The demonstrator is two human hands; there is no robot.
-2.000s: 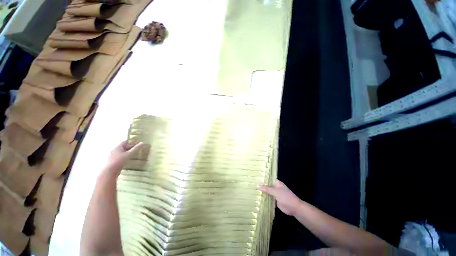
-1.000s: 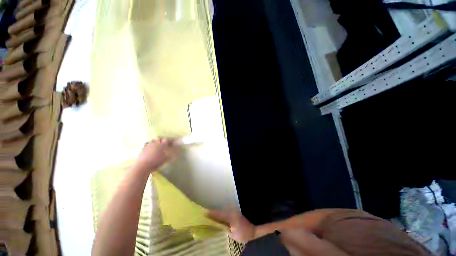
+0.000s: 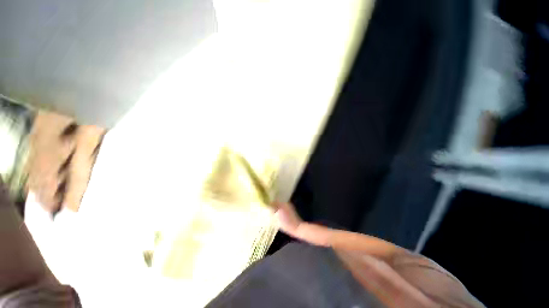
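The picture is blurred and partly washed out. Khaki panels (image 3: 186, 249) lie on the white table at lower centre, with a raised fold near the right edge. My right hand (image 3: 288, 219) is at that edge, its fingertips closed on a khaki panel's corner. A brownish, arm-like shape at the lower left edge appears to be my left arm; my left hand (image 3: 42, 297) is too blurred and cut off to read. A large plain grey sheet (image 3: 102, 54) covers the upper left; what holds it does not show.
Brown cut pieces (image 3: 63, 159) show at the left, partly hidden by the grey sheet. The table's white top (image 3: 180, 102) glares. Beyond its right edge is a dark strip, then metal shelving (image 3: 511, 171). A dark grey shape, possibly clothing, covers the bottom centre.
The view has swung. The large grey sheet has come into the upper left. My left arm has moved from the panels to the left edge. My right hand remains at the panels' right edge.
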